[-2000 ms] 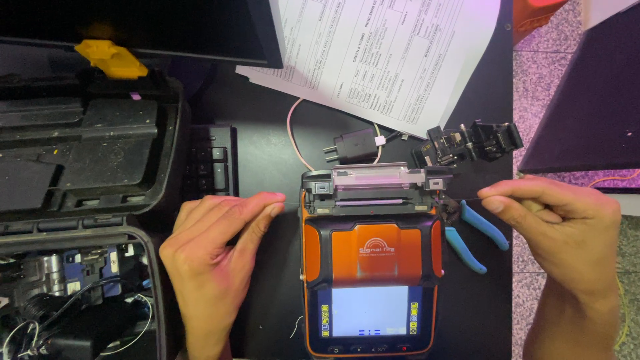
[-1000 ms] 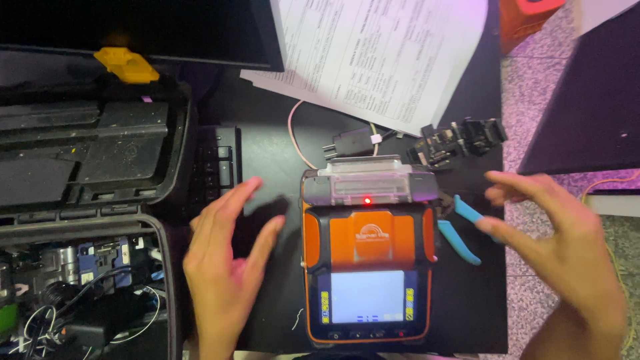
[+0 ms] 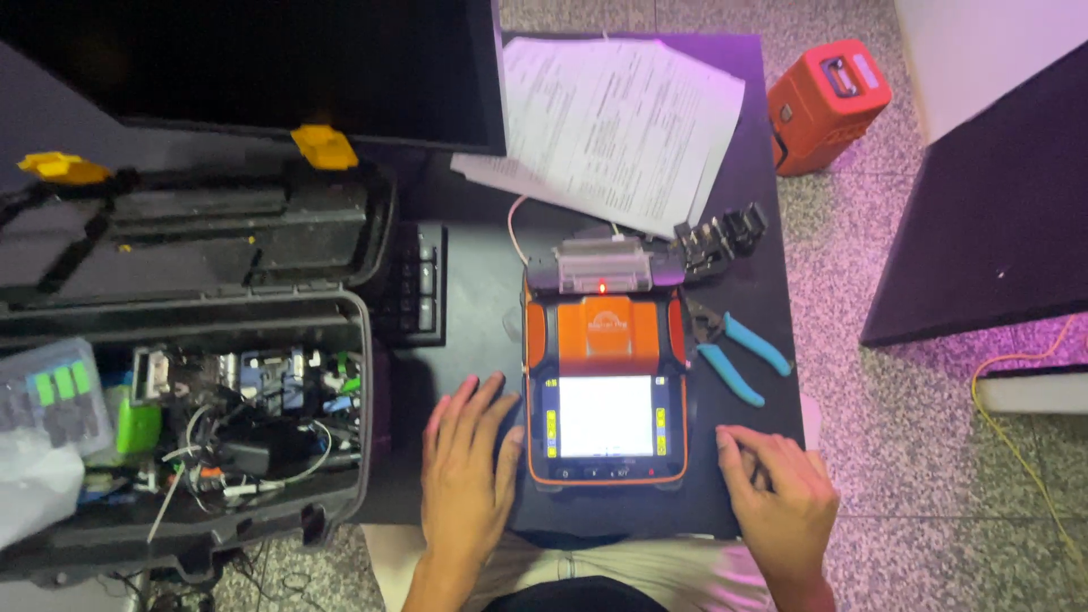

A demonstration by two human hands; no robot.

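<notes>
An orange and black fiber fusion splicer (image 3: 608,336) stands on the black table (image 3: 476,280), its wind cover closed, a red light glowing on it and its screen lit. My left hand (image 3: 470,463) rests flat on the table left of the splicer, fingers spread, holding nothing. My right hand (image 3: 778,480) is near the table's right front edge, its fingers curled with thumb and index finger close together; whether anything thin is between them cannot be told. Blue-handled pliers (image 3: 738,361) lie right of the splicer. A black fiber cleaver or clamp-like tool (image 3: 721,242) is behind them.
An open black tool case (image 3: 365,408) with cables and tools is on the left, beside a keyboard (image 3: 421,285). A monitor (image 3: 280,68) and printed papers (image 3: 616,127) are at the back. A red case (image 3: 824,106) stands beyond the table's right edge; a dark panel (image 3: 994,212) is farther right.
The splicer's cover, open two seconds ago, is closed with its red light on. Both hands have moved from beside the cover toward the table's front. The view has shifted to show more of the surroundings.
</notes>
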